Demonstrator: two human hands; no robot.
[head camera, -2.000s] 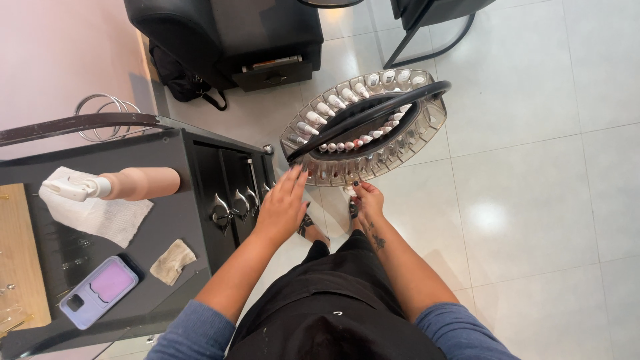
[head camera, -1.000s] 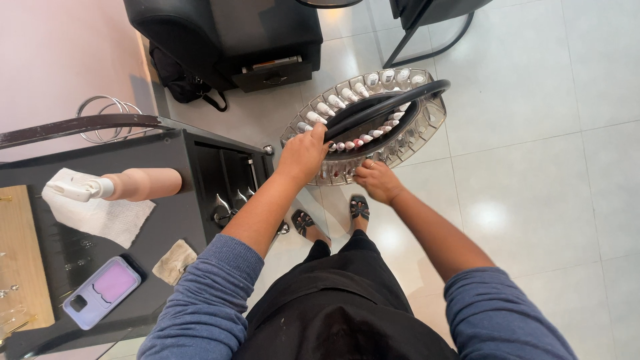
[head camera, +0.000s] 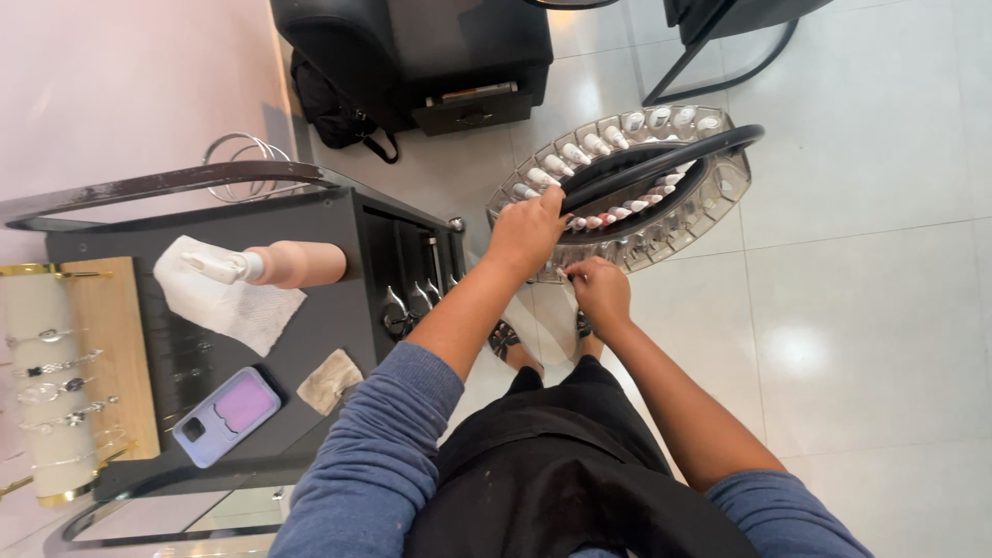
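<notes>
An oval caddy of smoky clear plastic (head camera: 721, 209) with a black arched handle (head camera: 666, 164) stands ahead of me. White-capped small bottles (head camera: 576, 153) fill slots along its far side, and pink and pale ones (head camera: 620, 211) line the near inner edge. My left hand (head camera: 528, 231) is at the handle's left end, fingers curled over it; its grip is partly hidden. At the caddy's near rim is my right hand (head camera: 601, 291), fingertips pinched close to a small white thing; whether it is held is unclear.
On the black trolley (head camera: 325, 225) at left are a pink spray bottle (head camera: 298, 264), a white cloth (head camera: 248, 314), a phone (head camera: 226, 417), a folded cloth (head camera: 329, 381) and a bracelet display (head camera: 54, 387). Black furniture (head camera: 465, 54) and a chair's metal leg (head camera: 736, 81) stand beyond.
My left hand has moved from the caddy's near left edge to its handle. My right hand stays by the near rim, a little lower than one second ago.
</notes>
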